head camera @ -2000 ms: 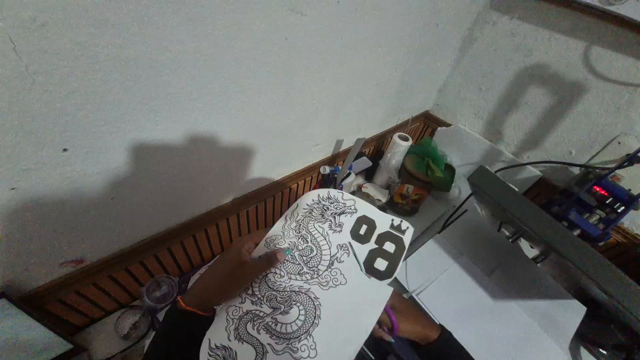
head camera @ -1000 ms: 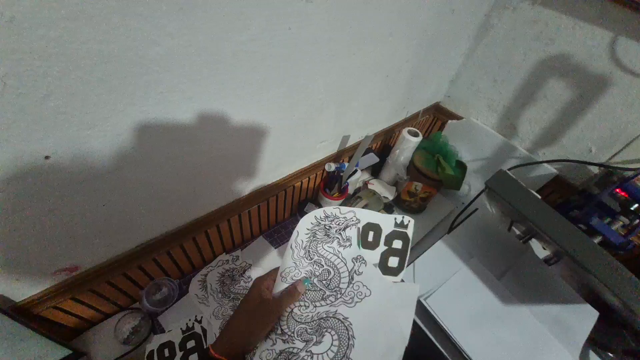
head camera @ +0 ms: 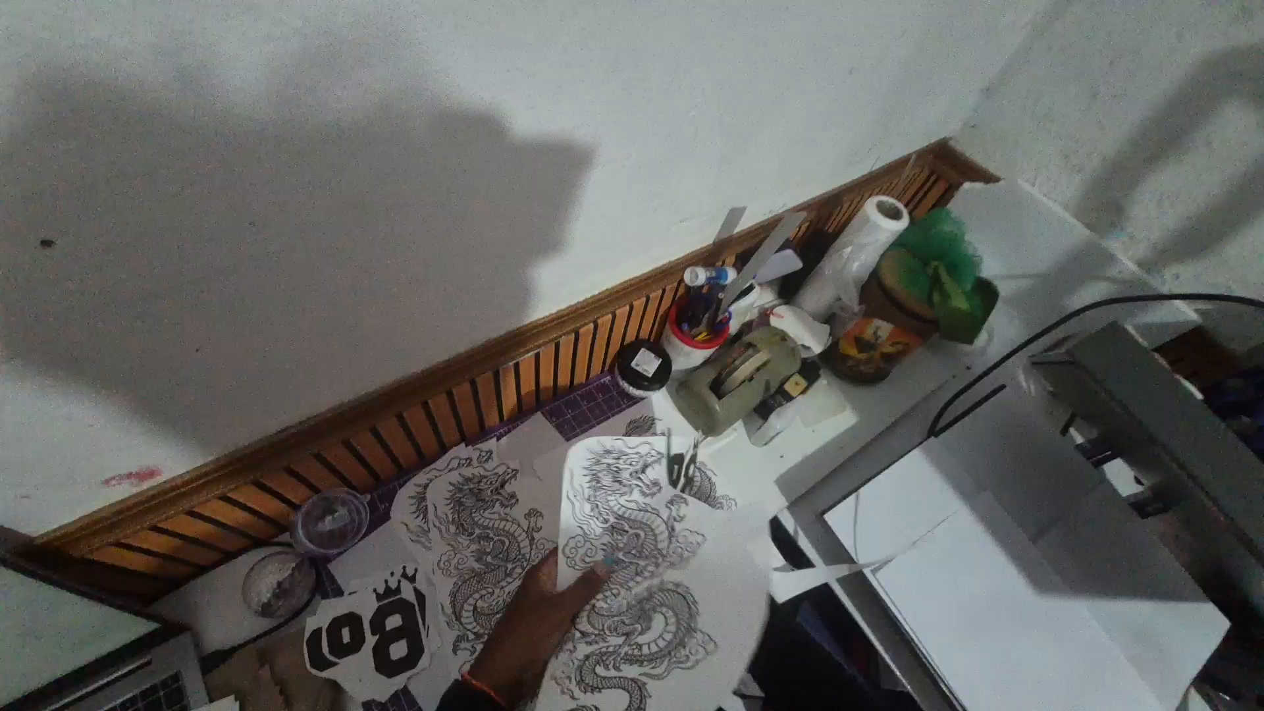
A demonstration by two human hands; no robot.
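Observation:
My left hand [head camera: 538, 622], with an orange band at the wrist, grips the left edge of a white sheet with a printed dragon [head camera: 632, 602], thumb on top. A similar dragon print [head camera: 474, 543] lies to its left on the desk. Nearer the lower left is a cut paper piece with black numerals and a crown [head camera: 370, 637]. Small dark numerals show near the top right of the held sheet. My right hand is out of view.
A purple cutting mat [head camera: 592, 405], a black-lidded jar [head camera: 644, 367], a pen cup [head camera: 696, 336], a tape dispenser [head camera: 741, 380], a plastic-film roll [head camera: 849, 257] and a decorated pot [head camera: 879, 336] stand along the wall. A printer [head camera: 1136, 415] holding white paper is at right, a laptop [head camera: 128, 681] at lower left.
The held dragon sheet has moved lower, over the desk. My right hand, partly visible two seconds ago by a purple band, is out of view. The cut numerals piece now shows fully at left.

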